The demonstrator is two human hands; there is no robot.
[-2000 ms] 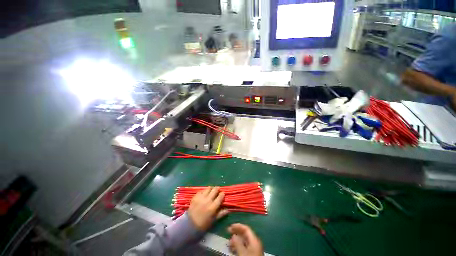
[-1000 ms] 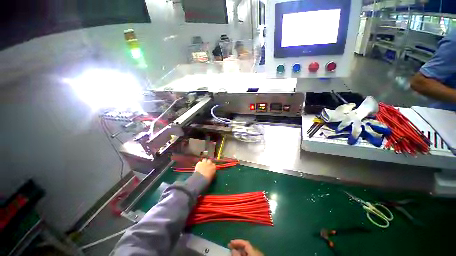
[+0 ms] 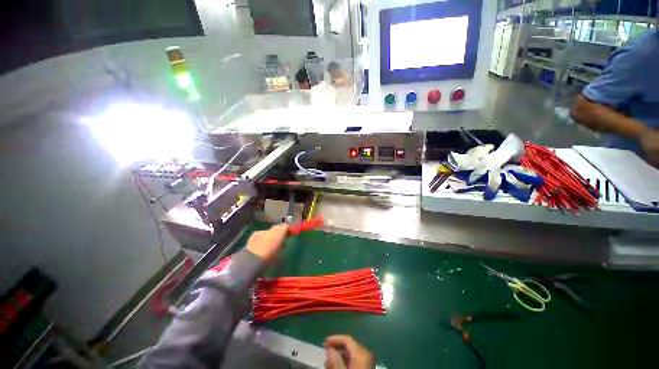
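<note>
A flat bundle of red wire leads (image 3: 318,294) lies on the green mat (image 3: 426,324), its ends roughly level. My left hand (image 3: 267,243) is above the mat behind the bundle, closed on a few red leads (image 3: 306,225) that stick out to its right, slightly blurred. My right hand (image 3: 348,353) is at the bottom edge, partly cut off, with fingers curled; nothing shows in it.
The machine arm (image 3: 246,180) and a glaring lamp are at left. Scissors (image 3: 529,294) and orange-and-black pliers (image 3: 462,330) lie on the mat at right. Gloves (image 3: 498,169) and spare red leads (image 3: 560,180) are on the white shelf. A person (image 3: 625,94) is at far right.
My left hand has left the bundle, reached to the leads at the mat's back edge, taken hold of them and lifted them. My right hand remains near the bottom edge.
</note>
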